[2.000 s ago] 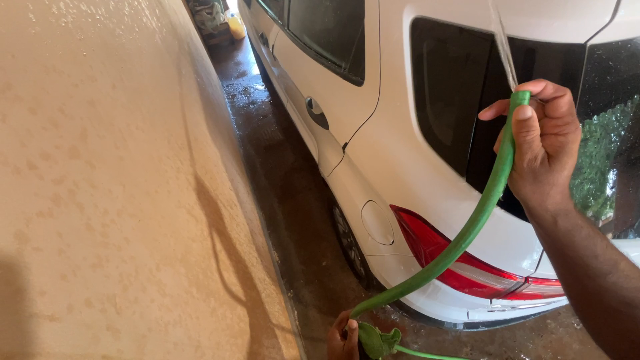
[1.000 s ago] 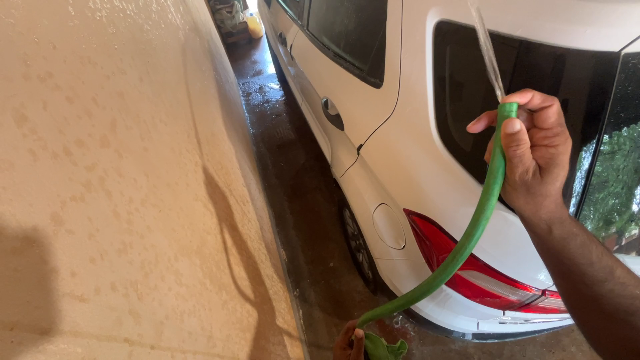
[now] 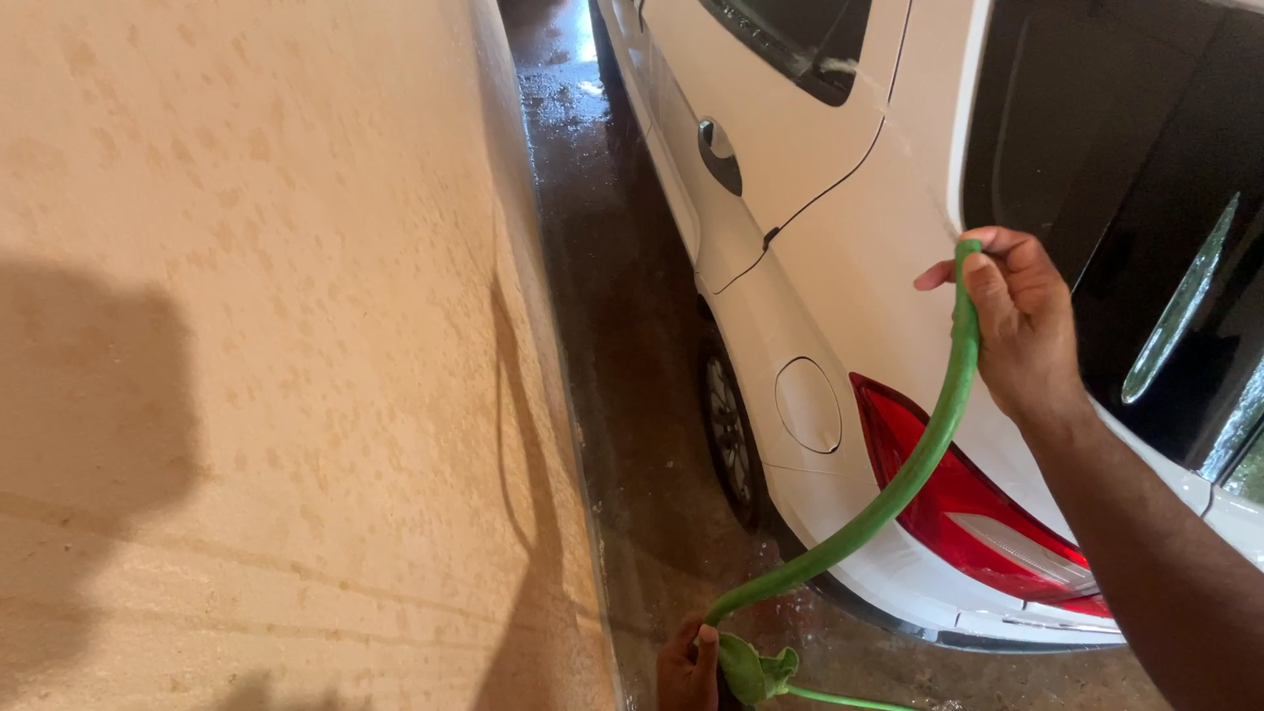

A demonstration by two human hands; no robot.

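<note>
A green garden hose (image 3: 889, 499) curves between my two hands in front of a white car (image 3: 829, 227). Near its open end, my right hand (image 3: 1022, 321) grips the hose between thumb and fingers, and a thin spray of water leaves it up and to the left, toward the rear side window. Low in the view, my left hand (image 3: 688, 664) is closed on the hose, next to a crumpled green cloth-like piece (image 3: 755, 669) and a thinner green line (image 3: 849, 699). Behind the hose shows the car's red tail light (image 3: 948, 494).
A tan wall (image 3: 296, 346), spotted with wet marks and shadows, rises close on the left. Between it and the car runs a narrow strip of wet floor (image 3: 612, 237). The car's rear wheel (image 3: 728, 425), door handle (image 3: 720, 156) and fuel flap (image 3: 808, 405) face the wall.
The water jet, which pointed steeply upward before, now leans left toward the side window. Both hands still hold the hose. The view has shifted, showing the car's side closer.
</note>
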